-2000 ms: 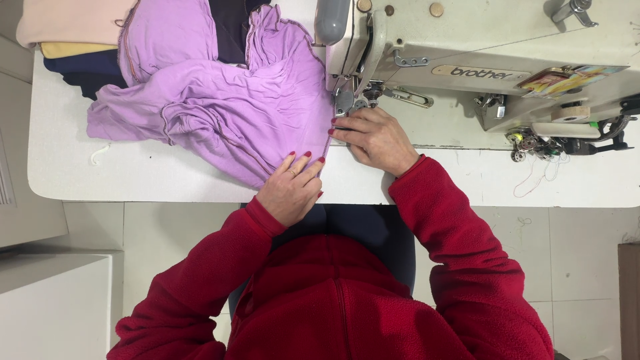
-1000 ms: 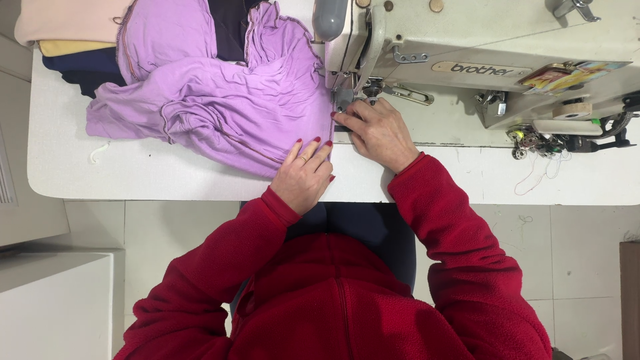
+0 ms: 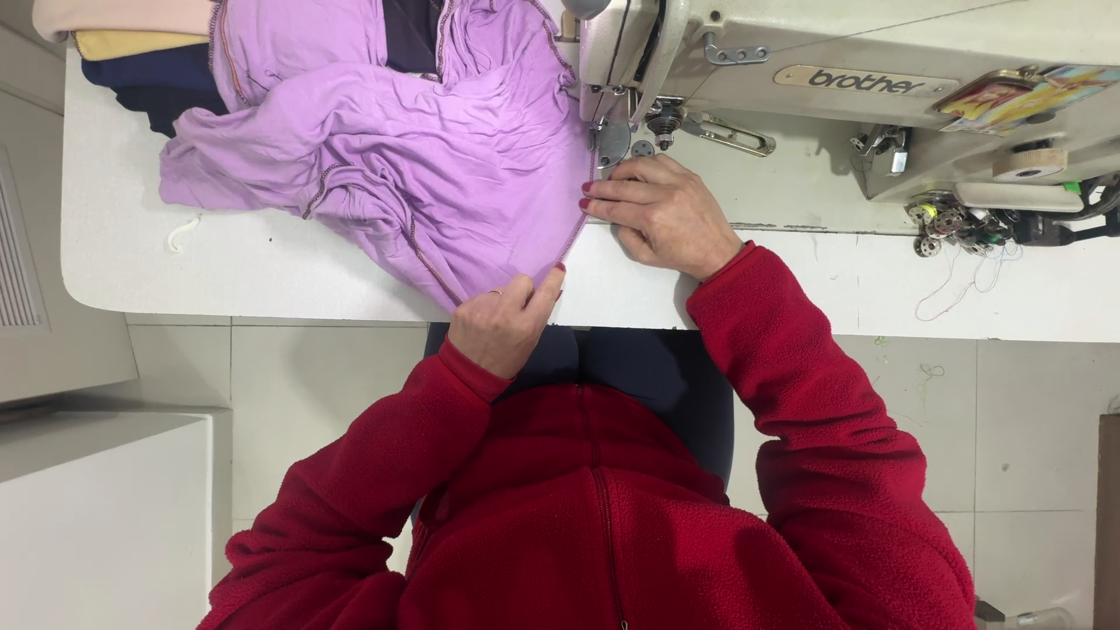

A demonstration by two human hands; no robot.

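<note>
A lilac knit garment with dark overlocked seams lies bunched on the white table, its right edge running under the needle area of a Brother sewing machine. My left hand pinches the garment's lower corner at the table's front edge, thumb and index finger on the hem. Just in front of the presser foot, my right hand has its fingertips on the same edge, holding it from the right. The needle itself is too small to make out.
Folded pink, yellow and navy fabrics are stacked at the back left. A curled white scrap lies on the table. Metal bobbins with loose threads sit at the right, below a roll of tape on the machine.
My left hand has moved down towards the table's front edge with the garment's corner, and the edge between my hands is stretched straighter. My right hand has stayed near the presser foot.
</note>
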